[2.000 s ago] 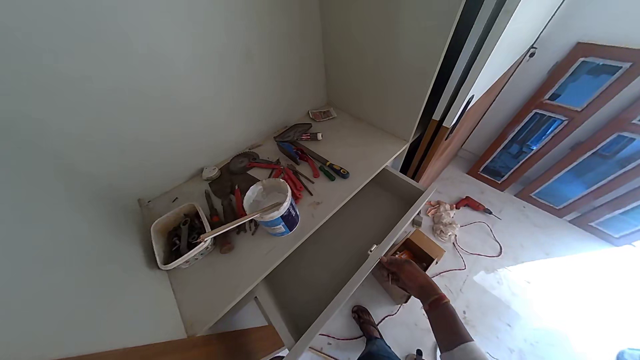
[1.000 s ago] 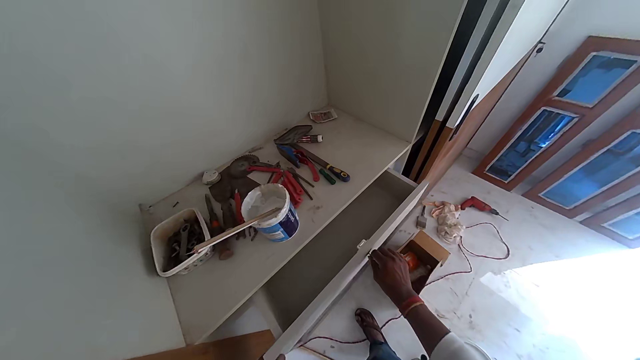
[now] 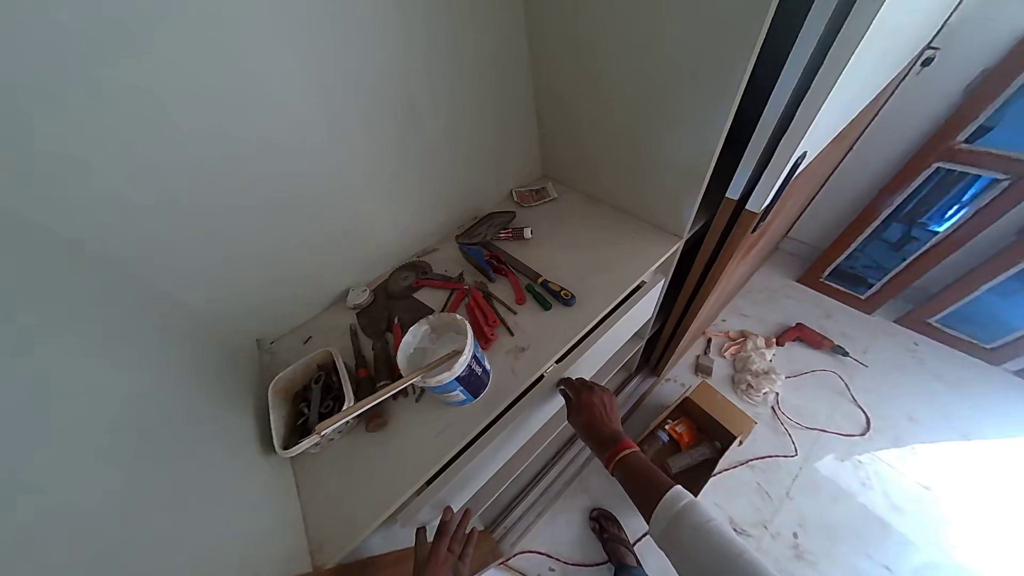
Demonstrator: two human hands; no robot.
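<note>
The white drawer front [image 3: 512,432] sits nearly flush below the shelf, a narrow dark gap along its top. My right hand [image 3: 594,412], a red thread at its wrist, has its fingertips at the small lock or knob on the drawer front; whether it grips this is hidden. Near the drawer's other end, my left hand [image 3: 446,546] is spread with nothing in it. Above, on the shelf [image 3: 608,232], stand a paint bucket [image 3: 445,360] with a wooden stick across it and a white basket [image 3: 280,408] of metal tools. Red-handled pliers [image 3: 480,312] and a file [image 3: 532,276] lie behind the bucket.
A cardboard box [image 3: 732,412] with bottles stands on the floor beside my right arm. Beyond it lie a red power drill [image 3: 808,337], a cloth bundle [image 3: 756,372] and a cord. Sliding door panels [image 3: 720,264] rise at the cabinet's right. Framed glass doors [image 3: 920,224] lean farther off.
The drawer, pulled well out in the earlier frames, has gone in almost fully, with my right hand at its front. My left hand has come into view at the bottom.
</note>
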